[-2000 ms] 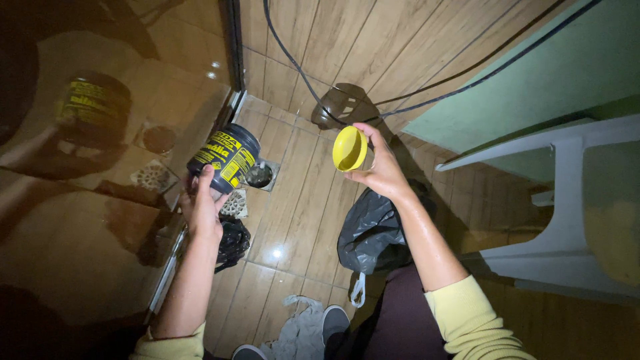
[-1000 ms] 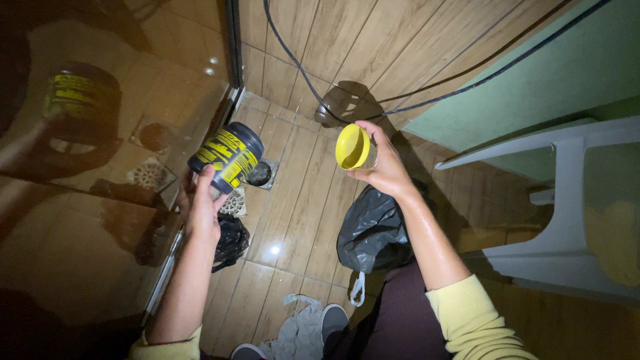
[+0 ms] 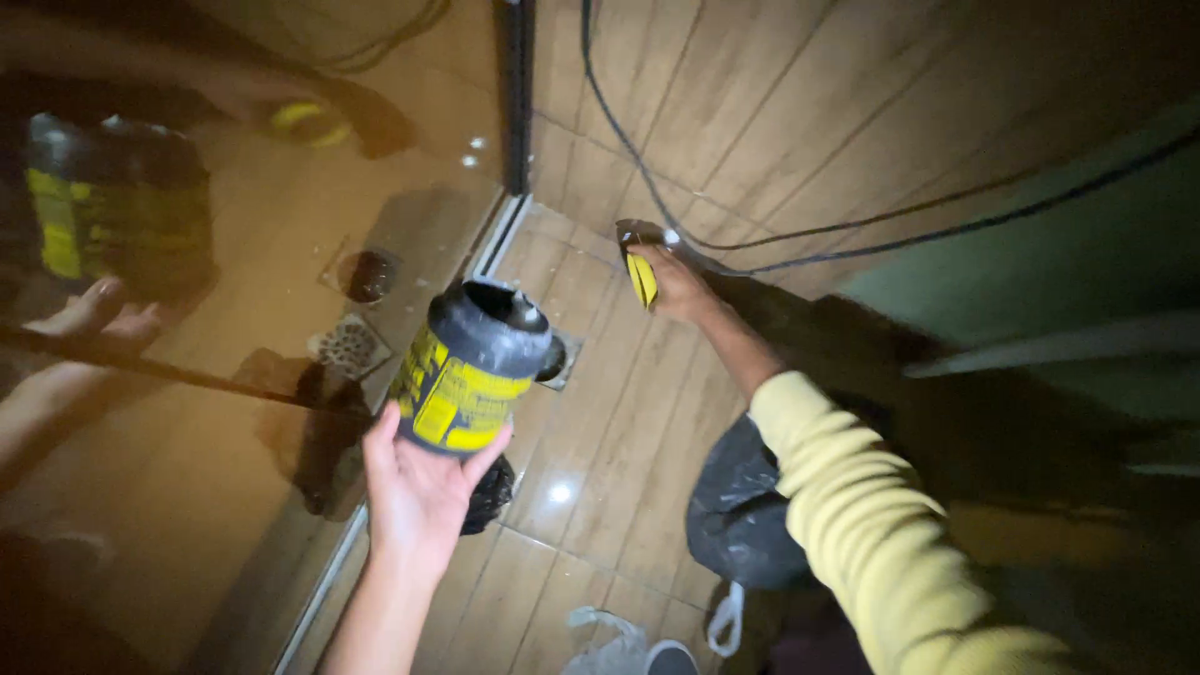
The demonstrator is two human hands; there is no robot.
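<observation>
My left hand (image 3: 422,487) holds a dark plastic jar (image 3: 473,370) with a black and yellow label, gripping it near its base. The jar leans, and its round mouth is uncovered, with whitish residue at the rim. Farther off, near the wall, my right hand (image 3: 677,281) grips a yellow lid or shallow cup (image 3: 641,280), seen nearly edge-on. A dark round thing, which I cannot make out clearly, lies just behind that hand. Below the jar, a black plastic bag (image 3: 487,497) is partly hidden by my left hand.
A glossy glass panel (image 3: 234,422) stands at the left, reflecting the jar. Beside the jar is a floor drain opening (image 3: 555,359). Dark cables (image 3: 825,253) hang across the upper right. A black bag (image 3: 745,506) sits under my right arm; a grey cloth (image 3: 607,645) lies by a shoe (image 3: 670,658).
My right hand has reached forward toward the wall with the yellow piece, which has turned edge-on. The jar in my left hand is more upright, its mouth now showing. The view has shifted.
</observation>
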